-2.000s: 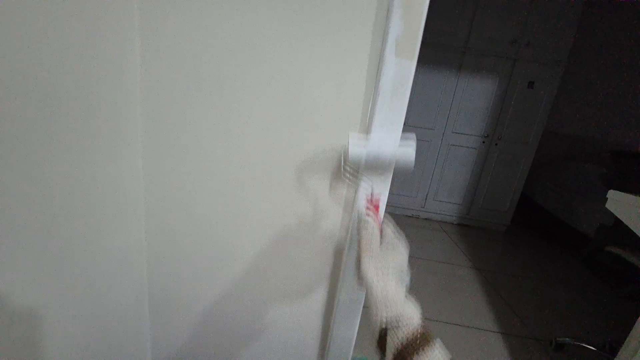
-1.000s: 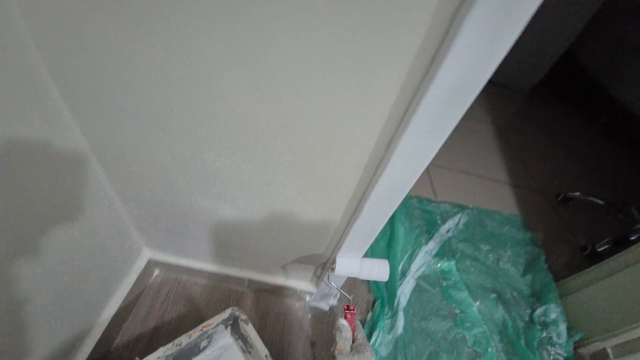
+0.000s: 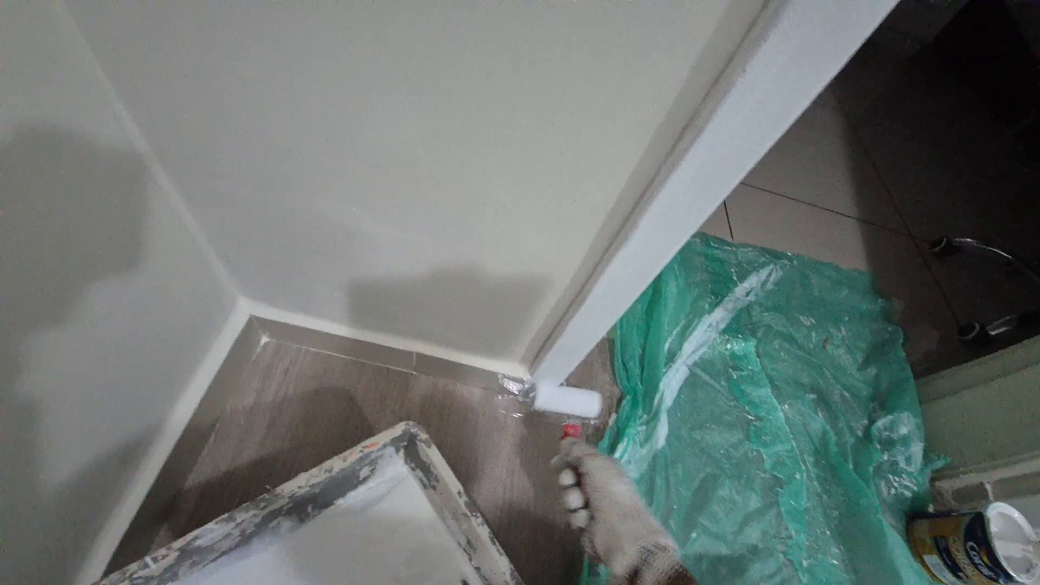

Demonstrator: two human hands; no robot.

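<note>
My right hand (image 3: pixel 605 504), in a pale knitted work glove, grips the red handle of a small paint roller (image 3: pixel 569 400). The white roller sleeve lies at the foot of a white door frame (image 3: pixel 666 211), just above the floor. Clear plastic or tape (image 3: pixel 513 386) clings to the skirting beside the frame's base. To the left of the hand is a paint-crusted tray (image 3: pixel 443 479) with white paint in it. My left hand is out of view.
Green plastic sheeting (image 3: pixel 772 390), streaked with white paint, covers the floor right of the frame. A paint can (image 3: pixel 963 544) stands at the lower right. Chrome chair legs (image 3: pixel 987 329) are at the right edge. Two walls meet at a corner on the left.
The roller has gone from higher up the door frame down to its foot, still in my right hand. The view has tilted down, and more of the tray shows than one second ago.
</note>
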